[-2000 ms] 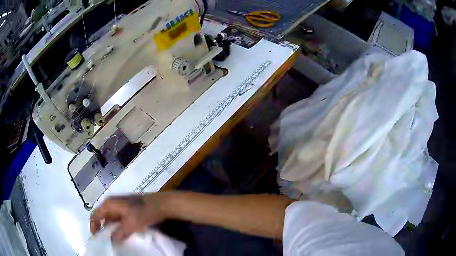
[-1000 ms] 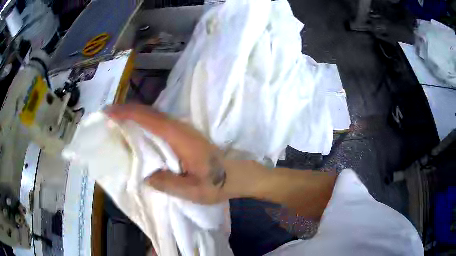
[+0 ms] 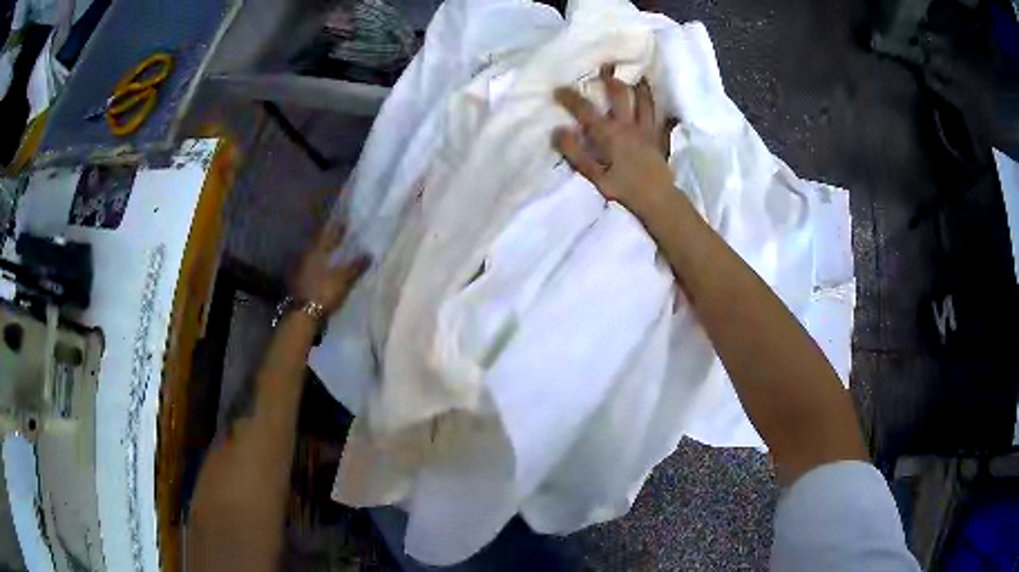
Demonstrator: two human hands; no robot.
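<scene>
A large loose heap of white and cream cloth [image 3: 559,302] fills the middle of the view. It lies on a low white-topped side stand [image 3: 830,240], whose edge shows at the right. My right hand [image 3: 622,140] lies on top of the heap near its upper part, fingers spread. My left hand [image 3: 326,274] is at the left edge of the heap, thumb and fingers apart, a little blurred. Its fingertips are near the cloth; whether they touch it is hard to tell.
The white machine tabletop [image 3: 134,346] with a wooden edge and printed ruler is at the left, with part of the sewing machine [image 3: 56,380] on it. Scissors with yellow handles [image 3: 140,94] lie on the grey side table [image 3: 84,84]. Speckled floor shows at the lower right.
The view has swung right, from the machine to the heap. The cloth that my right hand held is no longer in it; that hand is now spread on the heap. My left hand has come into view.
</scene>
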